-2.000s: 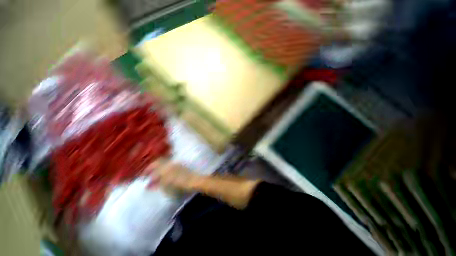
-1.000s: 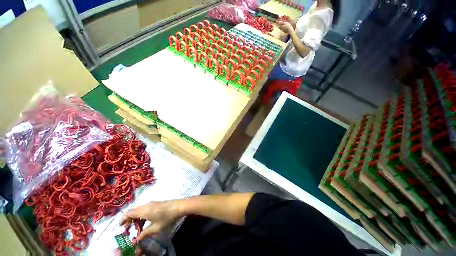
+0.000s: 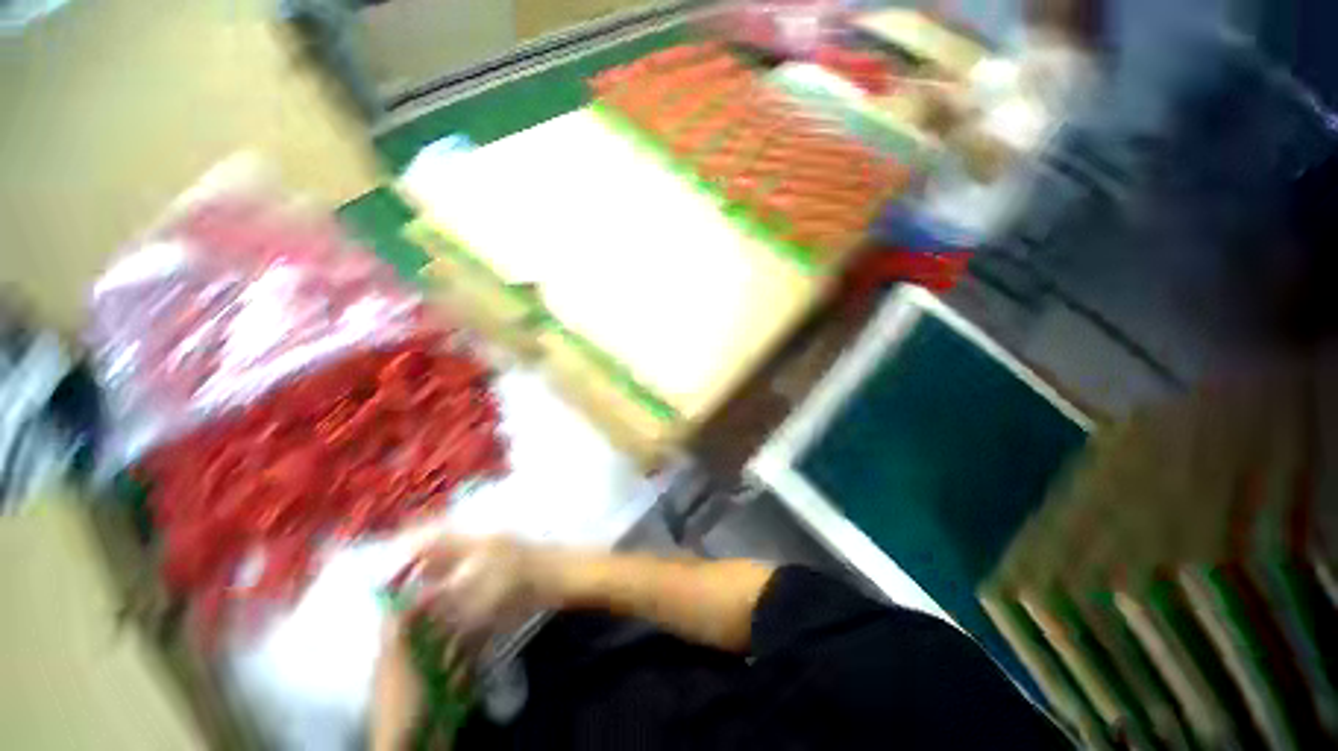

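The frame is blurred. My right hand (image 3: pixel 484 584) reaches in from the right at the lower middle, fingers bent, with a small red patch at the fingertips; its grip is unclear. My left hand (image 3: pixel 390 693) shows only in part at the bottom edge, holding a green base strip (image 3: pixel 434 668) just below my right hand. A heap of red curved pieces (image 3: pixel 330 462) lies beyond and left of my hands on a whitish sheet (image 3: pixel 550 455). A clear plastic bag (image 3: pixel 250 301) with red inside lies behind the heap.
A cardboard sheet (image 3: pixel 602 250) tops a stack ahead, with rows of finished assemblies (image 3: pixel 748 140) at its far side. A person's light sleeve (image 3: pixel 1013 110) shows beyond. A white-edged side table (image 3: pixel 939 433) and stacked loaded boards (image 3: pixel 1174 587) stand at right.
The view has turned, so the bench shifts right and blurs. Against one second ago, my right hand is higher and further right in view, and my left hand and more of the green strip show.
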